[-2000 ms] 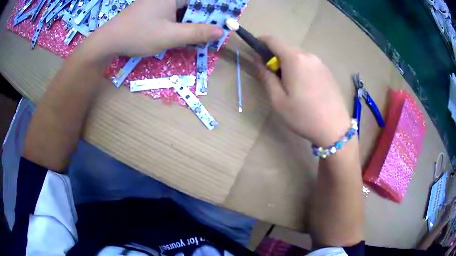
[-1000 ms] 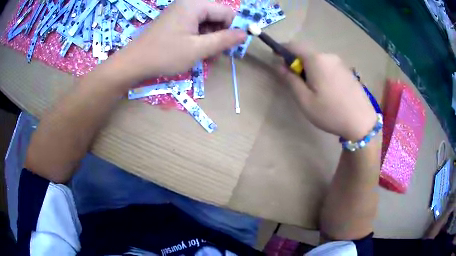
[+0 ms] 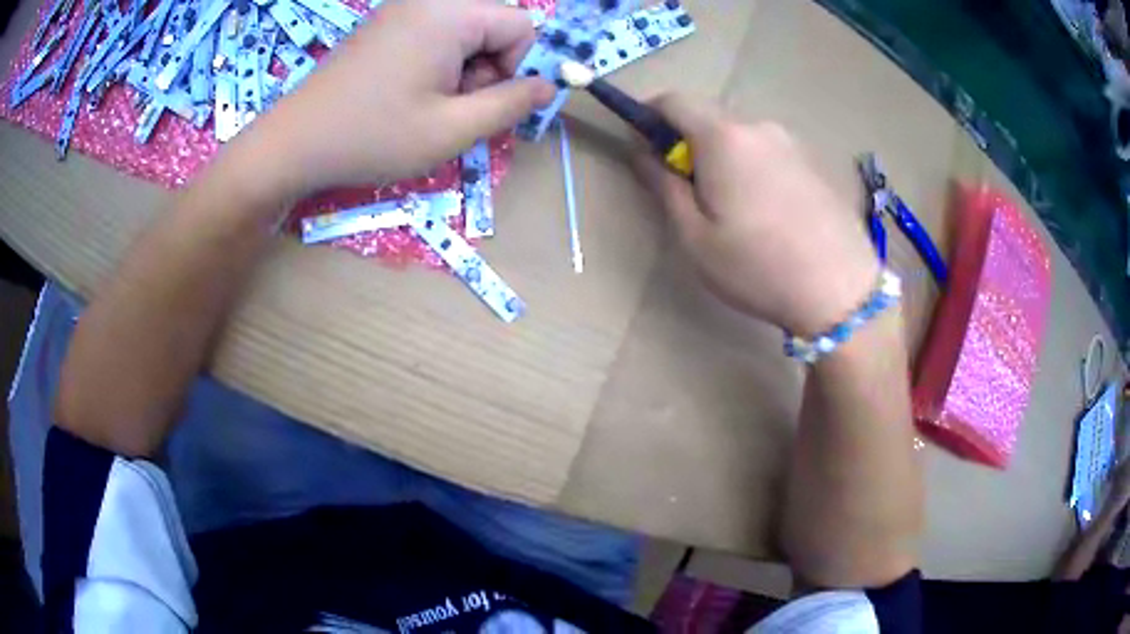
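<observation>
My left hand [image 3: 434, 93] is at the top middle, with thumb and fingers closed on a small blue-white PCB panel [image 3: 560, 35] with black round parts; the panel is blurred. My right hand [image 3: 766, 221] holds black-and-yellow pliers [image 3: 644, 120], whose white-wrapped tip is at the panel, beside my left thumb. Whether the jaws grip the panel cannot be told. A PCB strip [image 3: 647, 35] slants to the right behind the panel. Loose PCB strips [image 3: 466, 263] lie below my left hand, partly on pink bubble wrap [image 3: 149, 149]. More strips form a pile [image 3: 229, 62] at upper left.
A thin white stick [image 3: 571, 204] lies on the brown cardboard [image 3: 521, 396]. Blue-handled side cutters [image 3: 911, 229] lie at right, beside a pink bubble-wrapped bundle [image 3: 991, 334]. A small blue-white piece with a loop [image 3: 1093, 452] is at the far right edge. The table's curved front edge is near my lap.
Both hands, with the panel and pliers, have moved left since one second ago. The side cutters show more fully again. The strip slanting right behind the panel was not visible two seconds ago.
</observation>
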